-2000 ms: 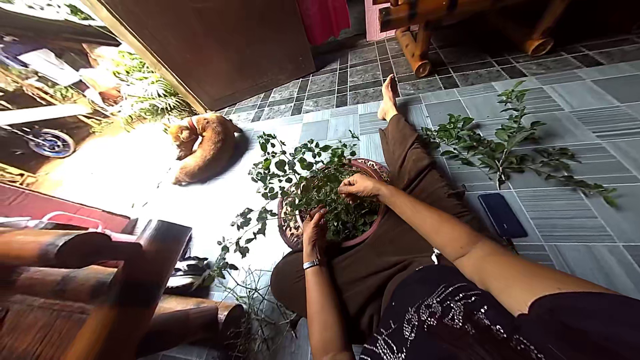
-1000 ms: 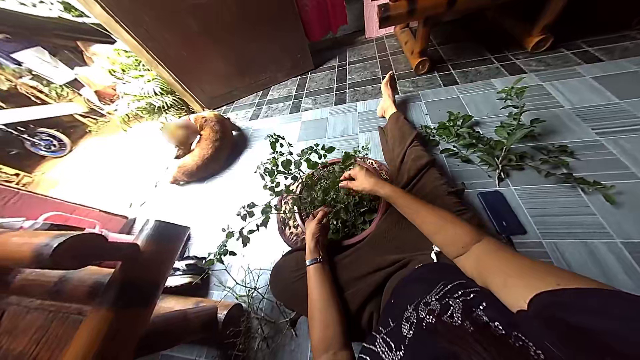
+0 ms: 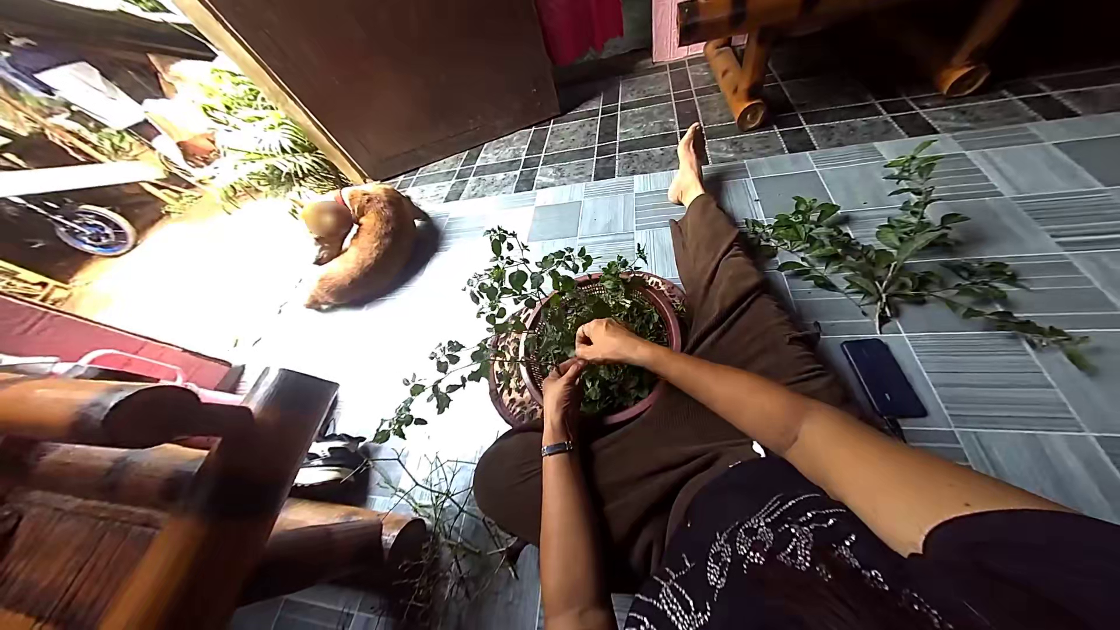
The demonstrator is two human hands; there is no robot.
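Note:
A round reddish basket (image 3: pixel 672 325) with green leaves (image 3: pixel 617 385) in it rests by my lap. Over it my left hand (image 3: pixel 563 385) pinches a thin part of a leafy branch (image 3: pixel 516 284), whose sprigs spread out past the basket's left side. My right hand (image 3: pixel 605 341) is closed at the fingertips beside the left one, at the same stem; what lies between its fingers is too small to make out. A patterned reddish rim (image 3: pixel 512 398) shows under the basket.
Cut leafy branches (image 3: pixel 884 271) lie on the tiled floor at right, near a dark phone (image 3: pixel 884 378). Bare twigs (image 3: pixel 446 516) lie at lower left beside bamboo furniture (image 3: pixel 201 490) and a shoe (image 3: pixel 328 464). A brown dog (image 3: pixel 372 249) lies curled near the doorway.
My two hands have come together over the basket; they were apart a second ago. The leafy branch at its left has shifted.

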